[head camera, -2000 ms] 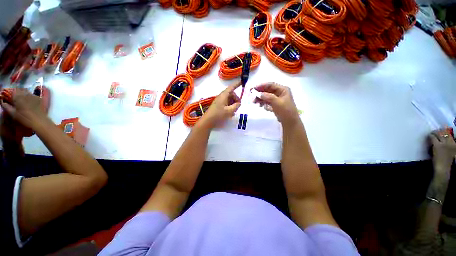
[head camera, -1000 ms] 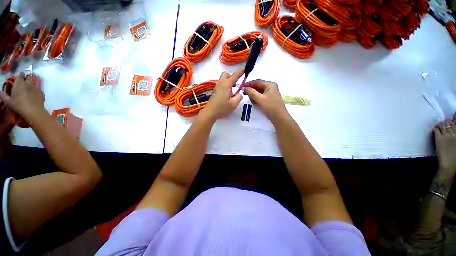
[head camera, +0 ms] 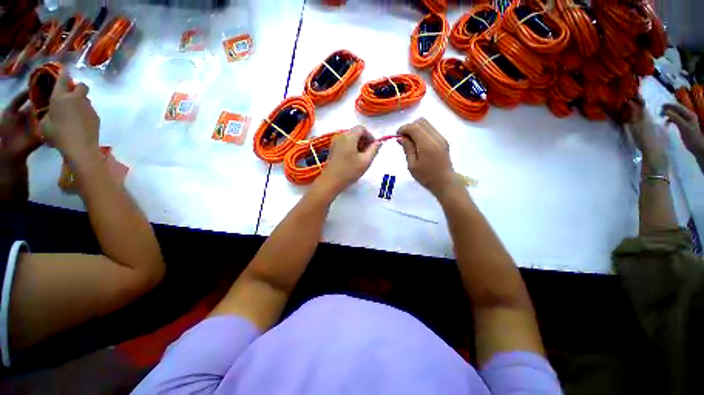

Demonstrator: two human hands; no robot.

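My left hand (head camera: pixel 355 156) and my right hand (head camera: pixel 426 154) pinch the two ends of a short stretch of thin reddish cable (head camera: pixel 388 138) above the table. The black plug seen before does not show between them now. A white label sheet with dark labels (head camera: pixel 387 187) lies below my hands. A tied orange coil (head camera: pixel 309 158) lies beside my left hand, partly behind it. Another tied coil (head camera: pixel 390 94) lies just beyond my hands.
More tied coils (head camera: pixel 284 129) lie at the left, with a large heap (head camera: pixel 533 58) at back right. Bagged orange cards (head camera: pixel 231 127) lie left of the table seam. A yellow-green strip (head camera: pixel 466 180) is by my right wrist. Neighbours' hands (head camera: pixel 71 116) show at left and right.
The upright black plug no longer shows above my left hand; the cable is now stretched between both hands. The right neighbour's hands have moved to the heap's edge. The view has shifted.
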